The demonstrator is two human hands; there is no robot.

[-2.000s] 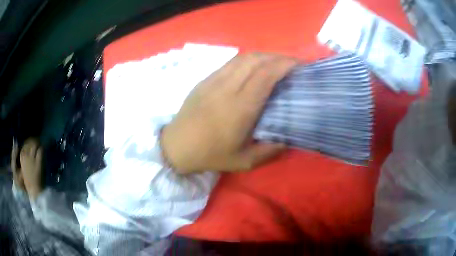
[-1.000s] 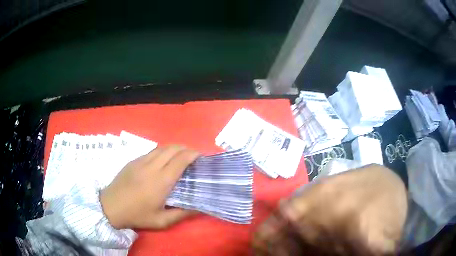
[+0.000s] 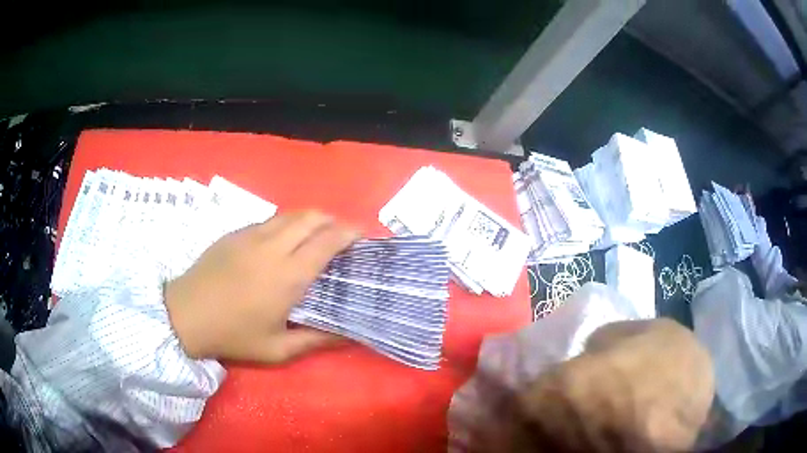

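Note:
A thick fanned stack of leaflets (image 3: 380,296) with dense grey print and striped edges lies over the mat's middle. My left hand (image 3: 257,287) grips its left side, fingers above and thumb below. My right hand (image 3: 619,389) is blurred at the lower right, apart from the stack; its fingers are unclear. A blurred whitish shape lies against its left side, sleeve or paper, I cannot tell which. Plain-looking inserts (image 3: 124,221) overlap at the left of the red mat (image 3: 310,168), partly hidden by my left hand and sleeve. Printed cards (image 3: 460,230) lie just beyond the stack.
A grey metal post (image 3: 557,75) stands behind the mat. Right of the mat are leaflet bundles (image 3: 557,208), white blocks (image 3: 641,181) and rubber bands (image 3: 562,279). Another person's sleeve (image 3: 752,336) is at far right. A dark tangled heap (image 3: 26,212) edges the left.
The view has swung to bring the post and bundles into sight. My left hand keeps hold of the stack. Since a second ago, my right hand has shifted right, and the whitish shape shows beside it.

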